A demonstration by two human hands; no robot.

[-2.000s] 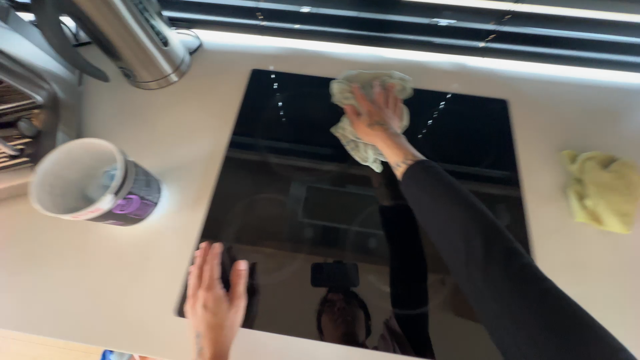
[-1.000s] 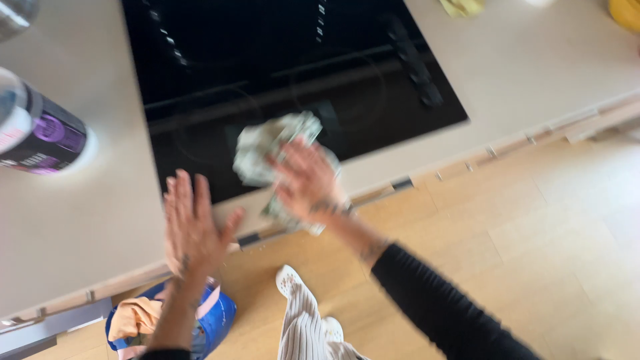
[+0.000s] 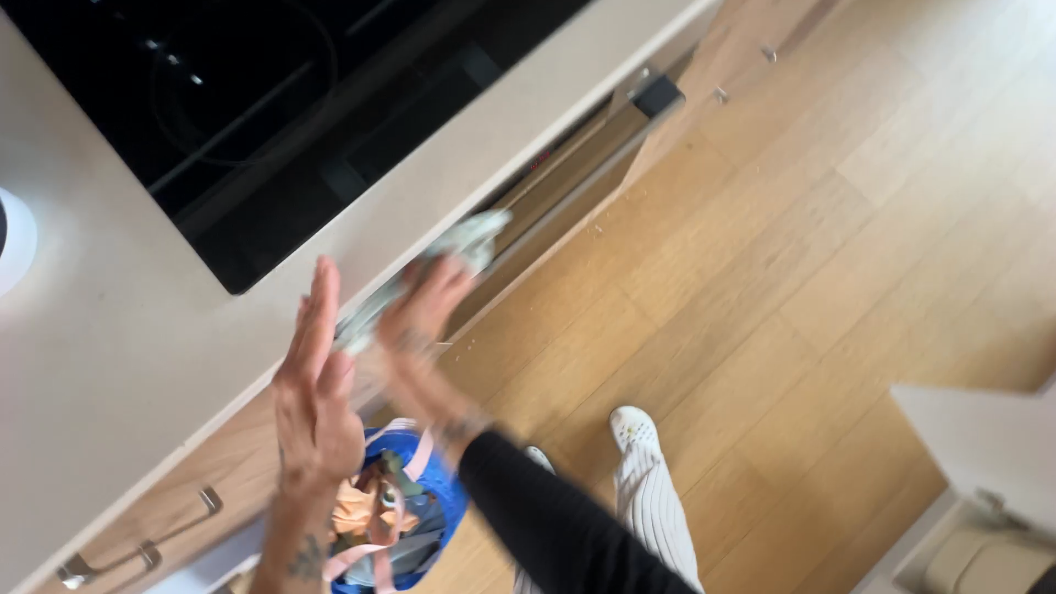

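My right hand (image 3: 425, 309), in a black sleeve, presses a pale, patterned cloth (image 3: 470, 239) against the front of the oven, just below the countertop's edge. Motion blurs both the hand and the cloth. My left hand (image 3: 318, 379) is raised beside the counter edge with its fingers extended and holds nothing. Beyond both hands lies the black glass cooktop (image 3: 272, 148), set in the light countertop (image 3: 91, 330).
A blue bag (image 3: 450, 495) filled with fabric items stands on the wooden floor (image 3: 742, 272) below my hands. Drawer handles (image 3: 210, 501) stick out along the cabinet front. An open white cabinet door (image 3: 982, 454) is at the lower right.
My right hand has moved with the cloth from the cooktop's back, across its front part, down to the oven front. My left hand has lifted from the cooktop's front corner. The view has swung downward.
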